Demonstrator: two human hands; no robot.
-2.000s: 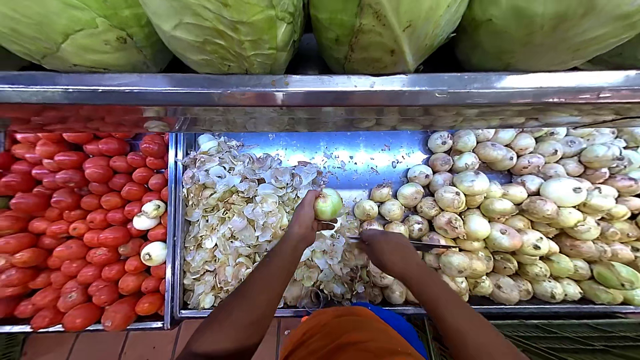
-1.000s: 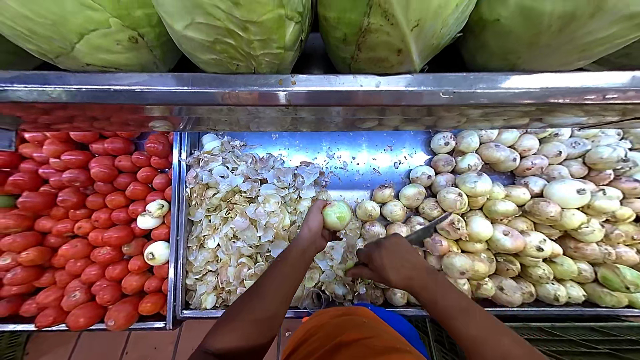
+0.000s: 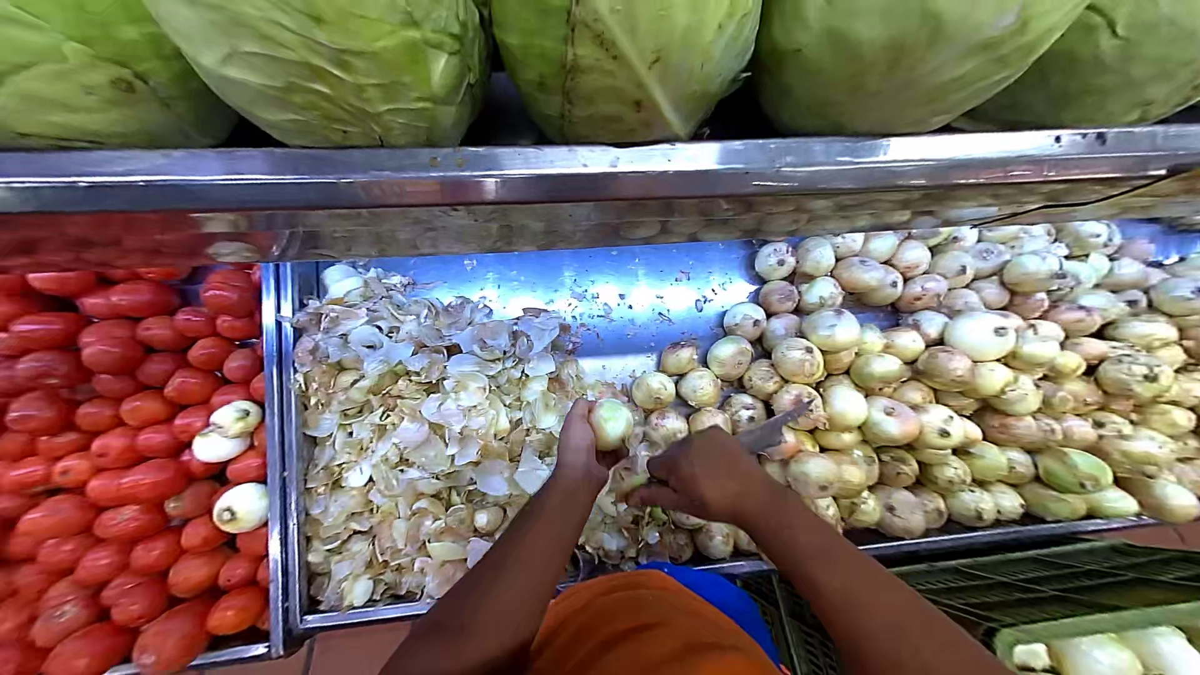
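Note:
My left hand (image 3: pixel 583 445) holds a peeled pale-green onion (image 3: pixel 611 424) between thumb and fingers, above the edge of a heap of onion skins (image 3: pixel 422 422). Close on its right, my right hand (image 3: pixel 698 473) is closed around a knife (image 3: pixel 773 430), whose blade points right and slightly up, away from the held onion. The handle is hidden in the fist. Many whole onions (image 3: pixel 937 375) lie piled under and to the right of the knife. A bit of loose skin seems to hang between the two hands, though it is partly blurred.
A metal divider (image 3: pixel 274 450) separates the skins from red tomatoes (image 3: pixel 141 408), where several pale onions (image 3: pixel 241 507) lie. Bare metal tray (image 3: pixel 562 291) shows behind the skins. A steel shelf edge (image 3: pixel 600 171) with large cabbages (image 3: pixel 623 66) crosses the back. Dark crates (image 3: pixel 1050 586) stand at lower right.
The knife, pointing right beneath the fist two seconds ago, has tilted so its blade points up and right. The left hand keeps hold of the onion. The view has shifted somewhat.

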